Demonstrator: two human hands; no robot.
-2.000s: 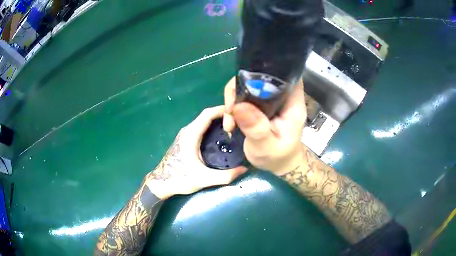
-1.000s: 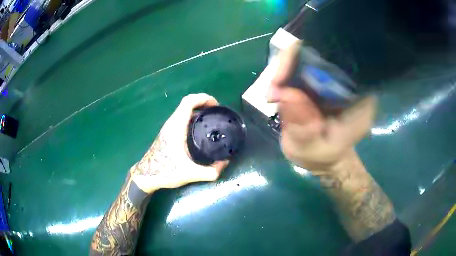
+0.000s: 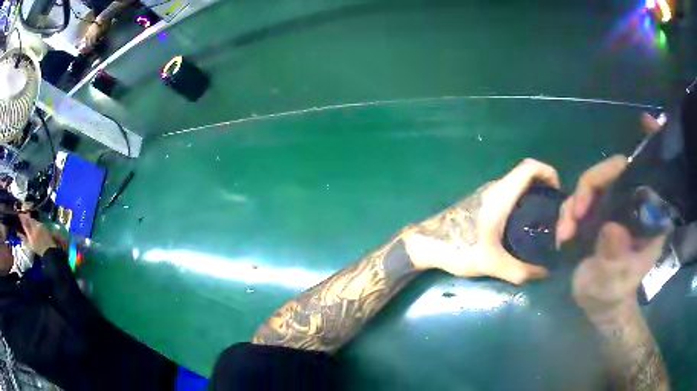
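Observation:
My left hand [image 3: 489,237] is wrapped around the left side of a black cylindrical housing [image 3: 531,229], right of centre, with the recessed face and small metal points turned up. My right hand [image 3: 611,244] is on the black electric screwdriver [image 3: 665,168] at the right edge, blurred, with its round blue-and-white badge showing. The right fingers are close to the housing's right rim; whether they touch cannot be told. The driver tip is hidden. Part of the silver-white screw feeder [image 3: 662,276] shows below the screwdriver.
A black unit with a glowing ring [image 3: 183,78] lies on the green surface [image 3: 306,176] at the upper left. A white fan [image 3: 17,88], a blue mat [image 3: 76,195] and another person's hand and dark sleeve [image 3: 53,260] are at the left. Coloured light glows at the top right.
The view has swung left, so my hands and the housing appear further right. The screwdriver moved away from the housing, then my right hand came back beside it. The fan and another person came into view.

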